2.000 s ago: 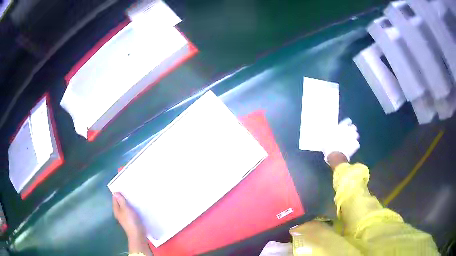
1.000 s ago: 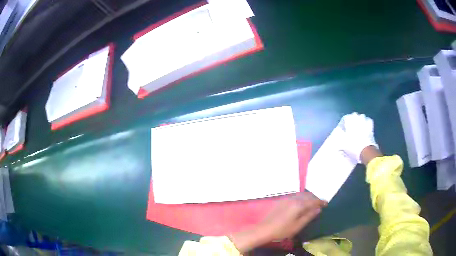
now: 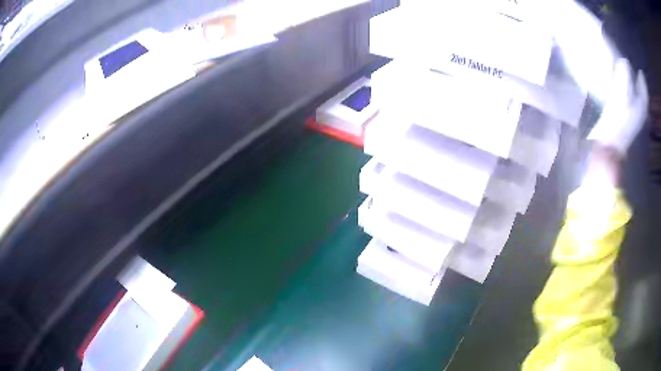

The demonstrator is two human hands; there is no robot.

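Observation:
A tall staggered stack of white boxes or lids (image 3: 435,152) stands at the bench's right edge. One near the top has printed text reading roughly "2in1 Tablet PC". My right hand (image 3: 620,109), in a white glove with a yellow sleeve, is raised at the stack's upper right side, fingers apart and blurred. I see nothing held in it; whether it touches the stack is unclear. My left hand is out of the picture. A white corner (image 3: 254,364) shows at the bottom edge.
A white box (image 3: 127,337) on a red mat, with a white piece on top, lies at lower left. Another box with a dark picture (image 3: 346,109) is on red behind the stack. A raised shelf (image 3: 43,159) at upper left holds a white box with a dark picture (image 3: 125,58).
The view has swung right to the stack. My right hand has left the white card piece and moved up beside the stack. My left hand and the box in front have left the picture.

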